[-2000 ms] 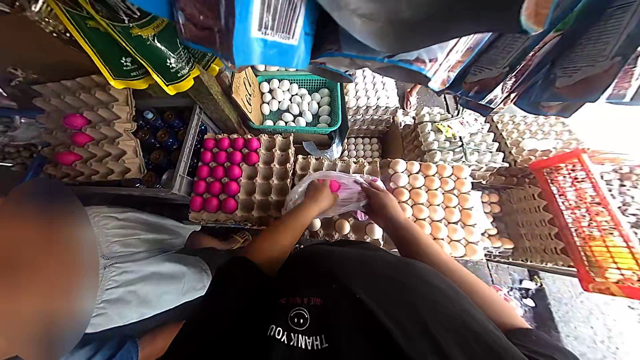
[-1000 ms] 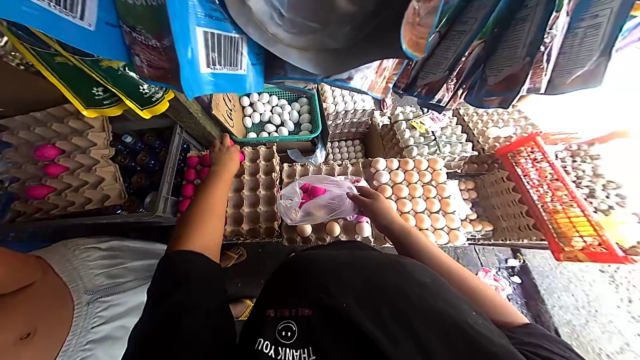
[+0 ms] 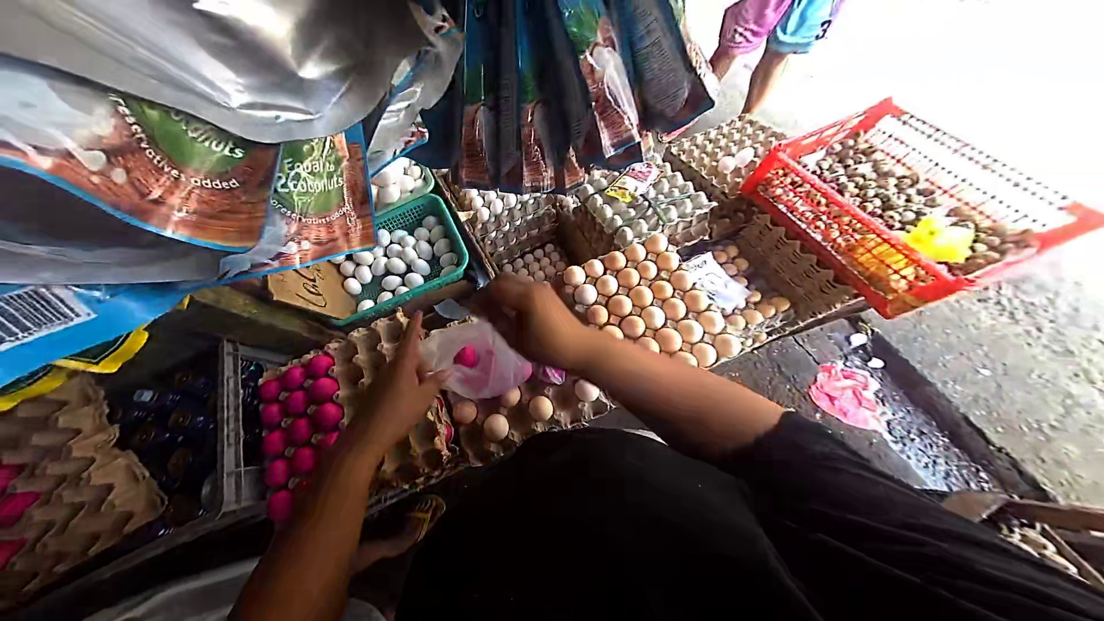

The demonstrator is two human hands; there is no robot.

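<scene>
A thin, translucent plastic bag point(image 3: 479, 362) with pink eggs inside lies over a cardboard egg tray. My right hand point(image 3: 530, 319), slightly blurred, is closed on the upper right part of the bag. Against the bag's left edge is my left hand point(image 3: 405, 384), its index finger extended and its thumb touching the plastic. Left of that hand, bright pink eggs point(image 3: 297, 414) fill part of a tray whose other cups are bare. A few brown eggs point(image 3: 541, 408) sit in the tray just below the bag.
Brown eggs point(image 3: 649, 297) fill a tray at right. A green basket point(image 3: 461, 259) of white eggs stands behind. A red crate point(image 3: 884, 302) holds small speckled eggs. Foil pouches point(image 3: 319, 198) hang low at upper left. A person's legs point(image 3: 763, 73) show at the top.
My left hand has moved from the pink eggs to the bag's left edge. My right hand has shifted from the bag's right side to its upper part. The view has swung right.
</scene>
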